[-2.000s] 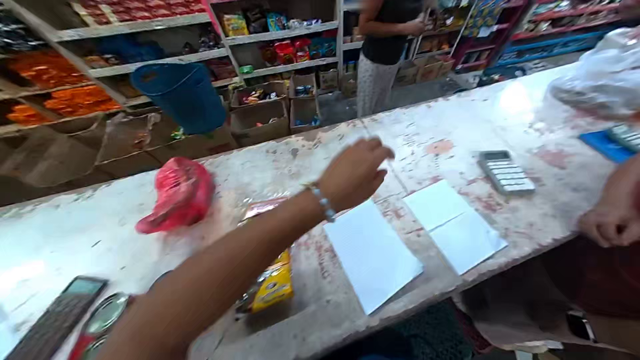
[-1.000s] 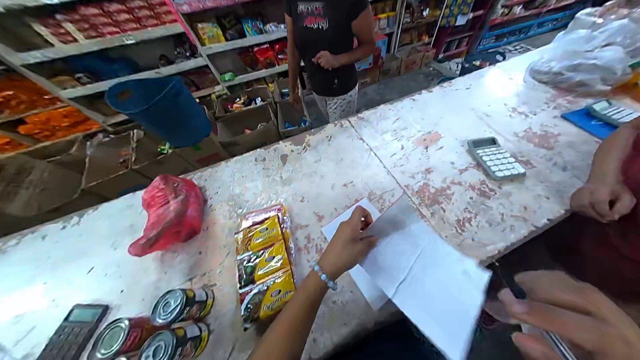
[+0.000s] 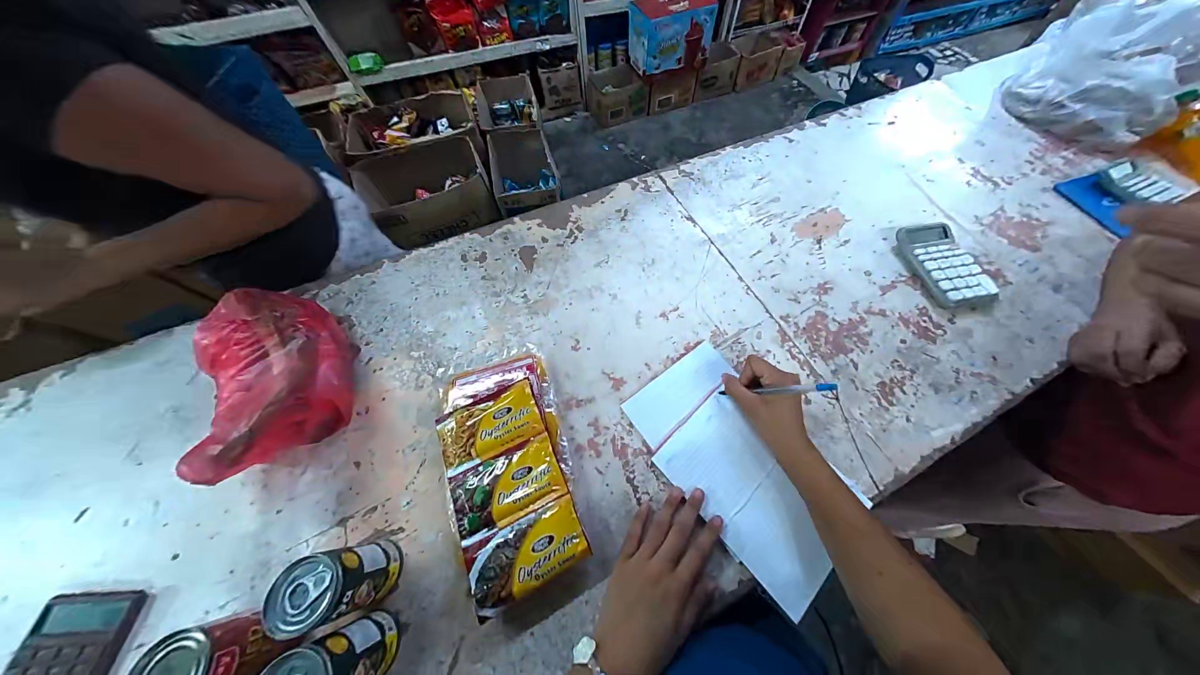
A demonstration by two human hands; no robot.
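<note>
My right hand (image 3: 771,405) grips a blue-capped ballpoint pen (image 3: 792,388), its tip on a sheet of white paper (image 3: 741,478) near a reddish line. Another piece of paper (image 3: 682,392) lies under that sheet's upper left edge. My left hand (image 3: 661,572) rests flat with fingers spread at the sheet's lower left edge, a watch at the wrist. To its left lies a strip of yellow oyster sauce sachets (image 3: 516,487) in clear plastic.
On the worn counter (image 3: 600,272) are a red plastic bag (image 3: 277,384), food cans (image 3: 314,595), a dark calculator (image 3: 80,628), a grey calculator (image 3: 947,265) and clear plastic bags (image 3: 1087,75). One person leans in at left; another person's hands (image 3: 1139,309) are at right.
The paper, lifted by my left hand a second ago, now lies on the counter. The pen is now at the paper in my right hand. The person across the counter has moved left and closer.
</note>
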